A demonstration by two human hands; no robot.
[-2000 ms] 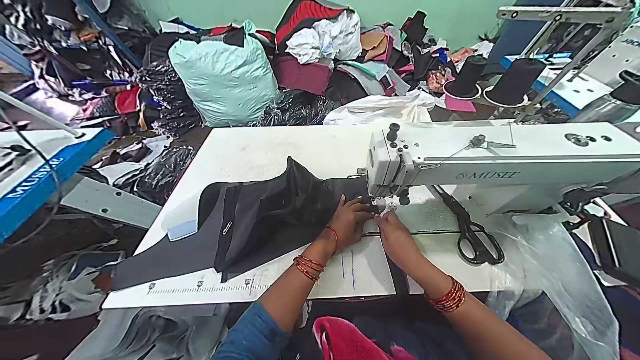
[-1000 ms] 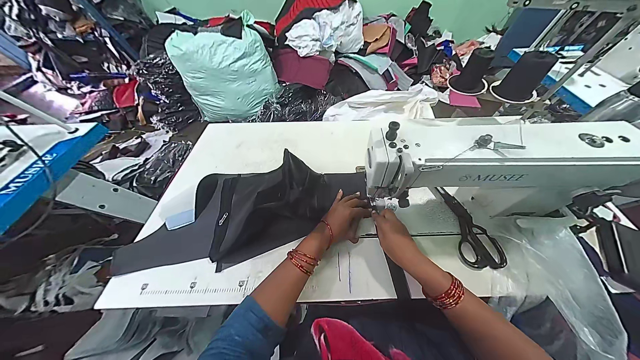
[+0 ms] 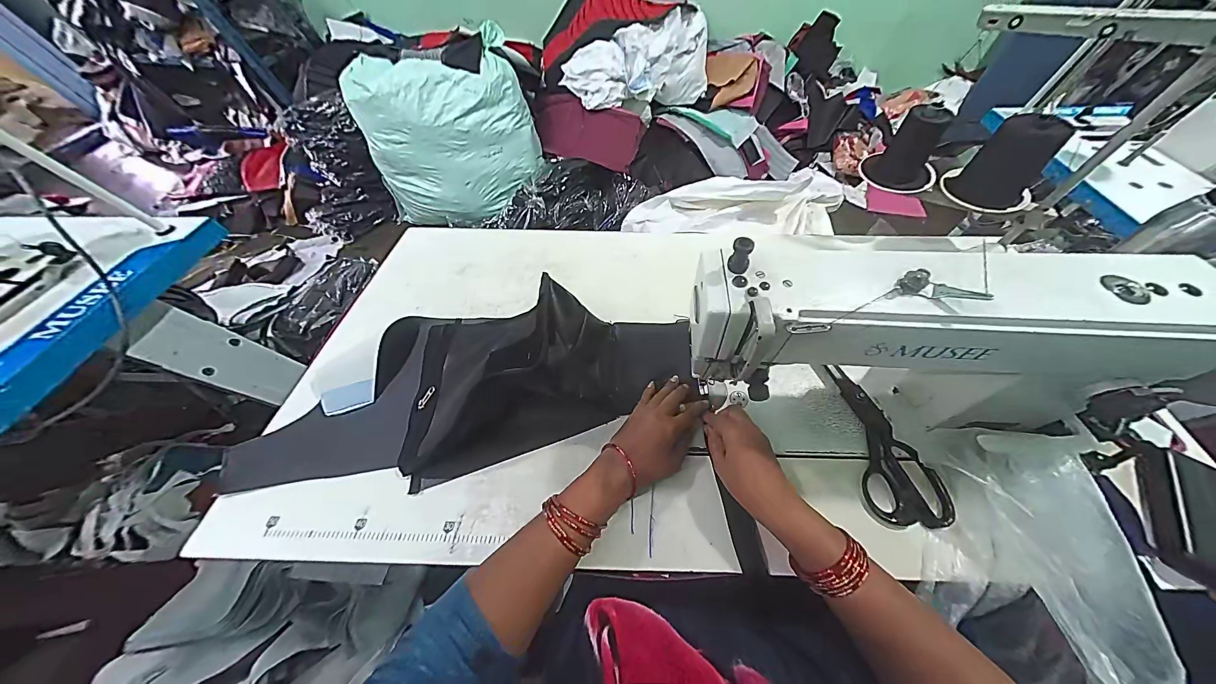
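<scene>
A dark fabric piece [image 3: 513, 389] with a zipper lies on the white sewing table, its right end under the needle area of a white Musee sewing machine [image 3: 950, 313]. Flat on that fabric, beside the presser foot, rests my left hand [image 3: 662, 432], fingers spread. Just right of it, my right hand [image 3: 741, 451] has its fingers closed on a dark fabric strip [image 3: 743, 522], which runs down over the table's front edge. The fingertips of both hands nearly meet below the needle area. Black-handled scissors [image 3: 898, 475] lie right of my right hand.
A ruler scale [image 3: 380, 534] marks the table's front left. A light blue piece [image 3: 348, 397] lies by the fabric. Clear plastic sheeting [image 3: 1035, 532] hangs at the right. Behind stand a pale green sack [image 3: 442, 133], heaped cloth scraps [image 3: 589, 128] and black thread cones [image 3: 1012, 157].
</scene>
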